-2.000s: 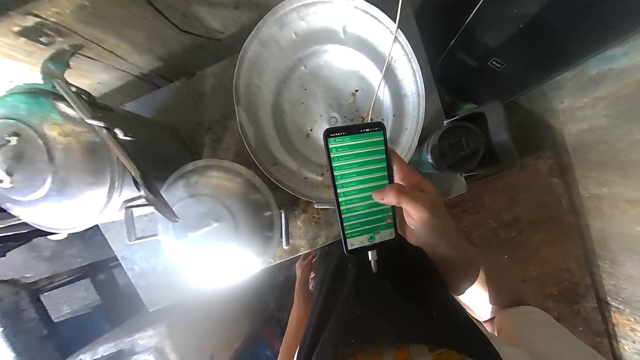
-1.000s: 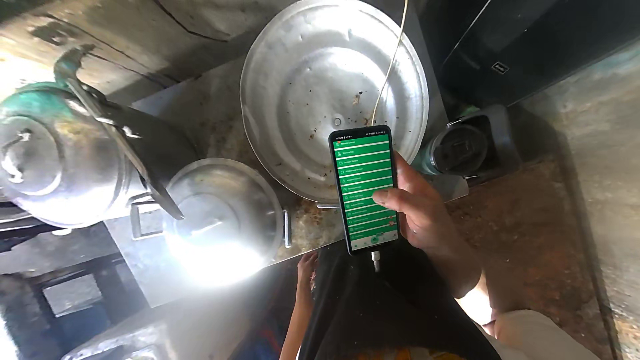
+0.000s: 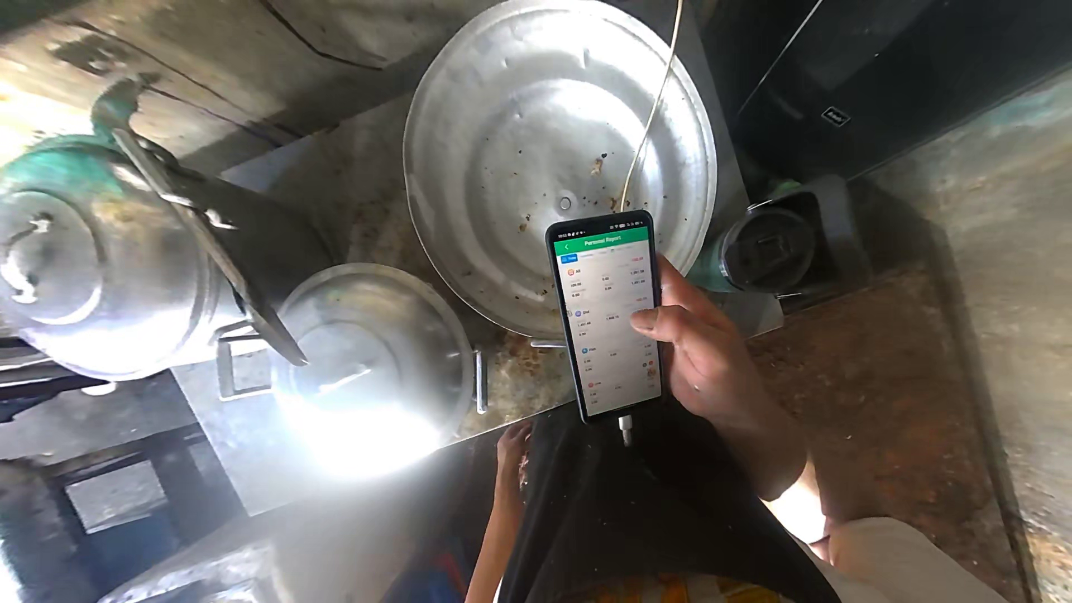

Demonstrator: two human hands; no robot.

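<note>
My right hand (image 3: 712, 360) holds a black smartphone (image 3: 615, 335) upright from its right side, the thumb over the lit screen. The screen shows a pale page with rows of writing under a green header. A white cable plug (image 3: 626, 429) sits at the phone's lower edge. Behind the phone's top lies a large round aluminium lid or basin (image 3: 511, 126) with brown bits on it, crossed by a pale cord (image 3: 653, 117). My left hand (image 3: 512, 448) is low beside the table edge, partly hidden by dark cloth; its fingers are unclear.
On the left stand a big lidded aluminium pot (image 3: 134, 276) and a smaller lidded pot (image 3: 377, 335) with side handles, on a stained table (image 3: 523, 377). A dark-lidded container (image 3: 766, 249) is right of the large round piece, below a black cabinet or appliance (image 3: 904, 75).
The phone screen has changed from a green list to a pale page under a green header. My right hand still holds the phone, and the pots have stayed in place.
</note>
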